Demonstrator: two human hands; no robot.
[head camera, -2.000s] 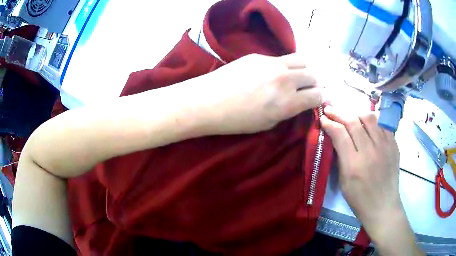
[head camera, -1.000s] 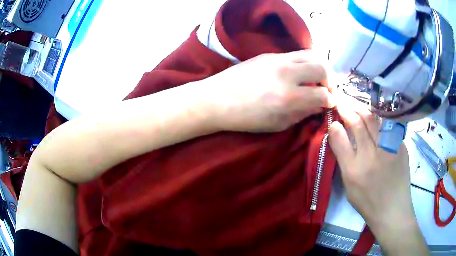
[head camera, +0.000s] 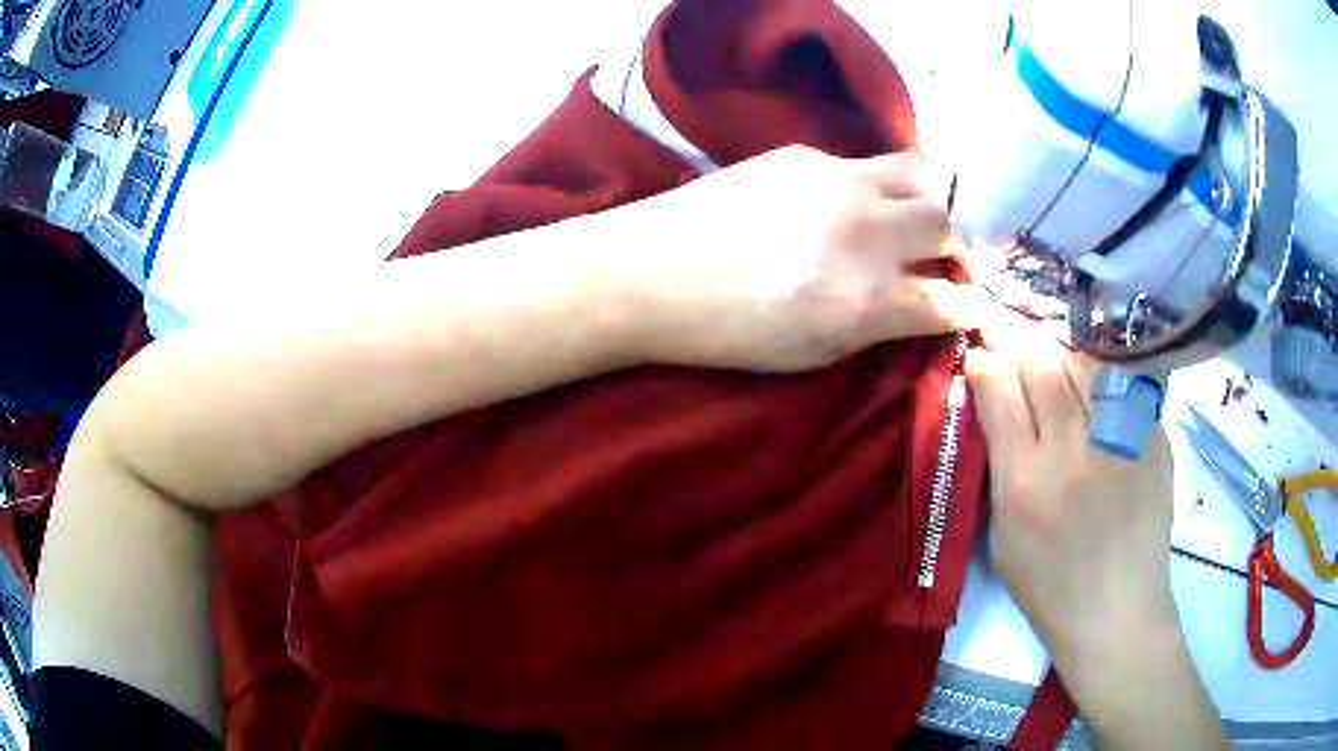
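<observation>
A dark red garment (head camera: 631, 528) covers the middle of the table and hangs over its front edge. A metal zipper (head camera: 944, 484) runs along its right edge, toward the sewing machine's needle area (head camera: 1035, 272). The curved collar (head camera: 792, 74) with a pale lining strip lies at the top. My left hand (head camera: 822, 264) holds the garment at the zipper's upper end, beside the needle area. My right hand (head camera: 1071, 484) lies right of the zipper, fingertips on the garment's edge by the needle. Bright light hides the fingertips and presser foot.
The white machine head (head camera: 1115, 132) with blue stripes is at the upper right. Scissors with a red-orange handle (head camera: 1280, 605) and a yellow loop lie right of my right hand. Small scraps lie near them. A ruler-marked edge (head camera: 976, 709) runs along the front. Another machine (head camera: 88, 162) stands at the upper left.
Since two seconds ago, the collar and my left hand sit slightly farther right. The zipper's visible part looks shorter at its lower end. The machine head's position in view has shifted.
</observation>
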